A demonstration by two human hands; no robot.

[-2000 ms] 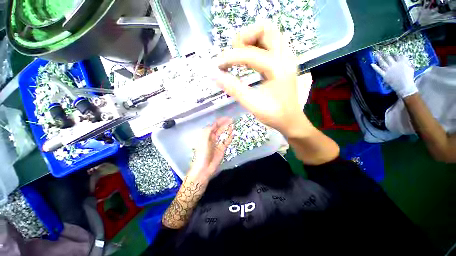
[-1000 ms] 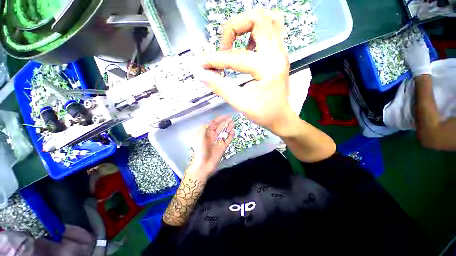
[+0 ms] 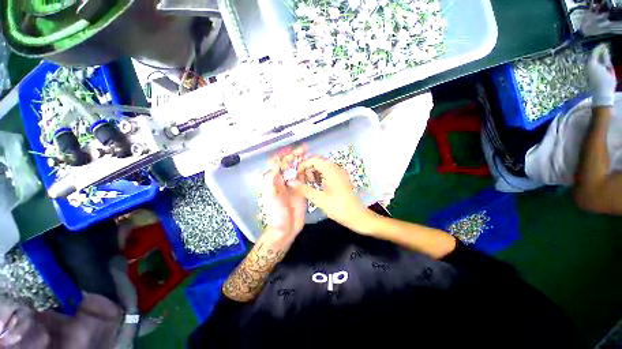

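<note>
Both bare hands meet over the translucent lower tray [image 3: 225,187] at my lap. My left hand [image 3: 283,201] is palm up, fingers slightly curled, with small white pieces [image 3: 292,173] in it. My right hand [image 3: 334,194] reaches in from the right, its fingertips at those pieces; whether it grips one is too blurred to tell. Loose stemmed pieces [image 3: 351,167] lie in the lower tray, partly hidden by my hands. The bright machine plate [image 3: 204,136] lies just beyond, its details washed out by glare.
The upper tray [image 3: 485,34] holds heaped stemmed pieces. A steel bowl feeder [image 3: 157,41] stands upper left. Blue bins [image 3: 89,217] with pieces are at left, below the bench and at right. Two dark knobs [image 3: 110,136] sit left of the plate. A gloved hand [image 3: 601,78] is at far right.
My right hand has come down from above the machine plate to my left palm, uncovering the plate and upper tray. The neighbour's gloved hand has risen from its bin.
</note>
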